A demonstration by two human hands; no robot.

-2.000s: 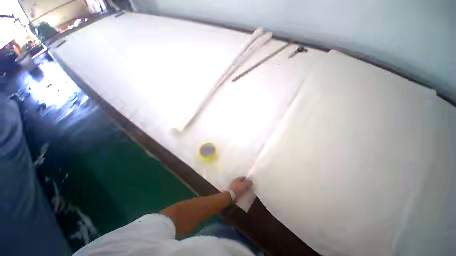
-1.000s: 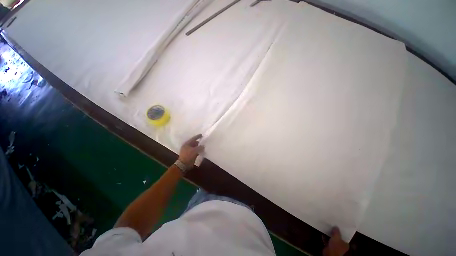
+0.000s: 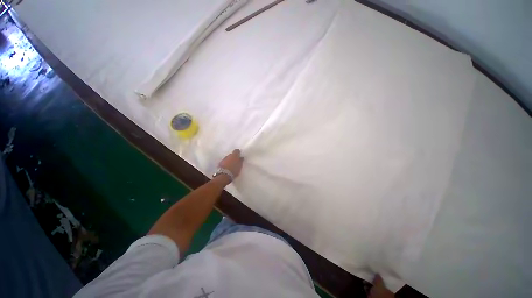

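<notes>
A wide white sheet (image 3: 373, 139) lies over the long table, overlapping another sheet along a slanting line. My left hand (image 3: 232, 163), with a bracelet or watch on the wrist, holds the sheet near its near-left corner; creases spread from the fingers. My right hand (image 3: 380, 287) is at the near edge, lower right, cut off by the picture's bottom; it pinches the sheet's edge, its other fingers hidden. A yellow tape roll (image 3: 184, 126) lies left of my left hand.
A folded white strip (image 3: 186, 52) and a brown straightedge (image 3: 255, 15) lie across the far part. Part of a small dark tool shows at the top edge. The dark table edge (image 3: 137, 135) borders a green floor (image 3: 125, 174) with scraps. Dark blue cloth is at lower left.
My right hand has come into view at the near edge. My left hand has shifted slightly up since the last frame, and creases now show in the sheet beside it. The view has tilted down.
</notes>
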